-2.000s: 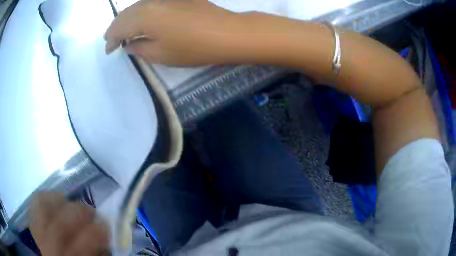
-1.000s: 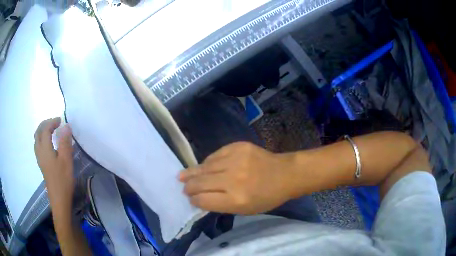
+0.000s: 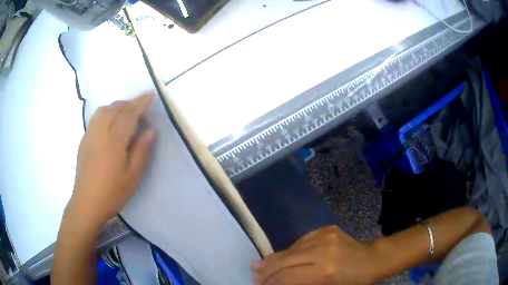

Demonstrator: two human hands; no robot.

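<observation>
A long pale grey-white cut panel [image 3: 184, 200] with dark edges runs from the presser foot and needle area [image 3: 129, 26] at the upper left down over the table edge. A beige fabric piece [image 3: 209, 162] shows along its right edge. My left hand [image 3: 114, 150] lies on the panel, fingers bent and slightly apart, towards the needle; it grips nothing visible. My right hand [image 3: 320, 259] holds the lower end of the panel and beige piece near my lap, its fingertips on their edge. The panel's lowest end is cut off by the picture's edge.
A table-edge ruler [image 3: 295, 123] runs along the table's front. A smartphone [image 3: 192, 12] lies right of the machine head [image 3: 83, 8]. A thin white cord [image 3: 465, 25] is at the upper right. Blue crates [image 3: 431, 114] with dark and grey cloth stand below right; striped pale pieces [image 3: 139, 260] hang below left.
My left hand has moved from the panel's left edge up onto its surface. My right hand has moved down and right, drawing the panel straighter. The view shows more of the machine and phone.
</observation>
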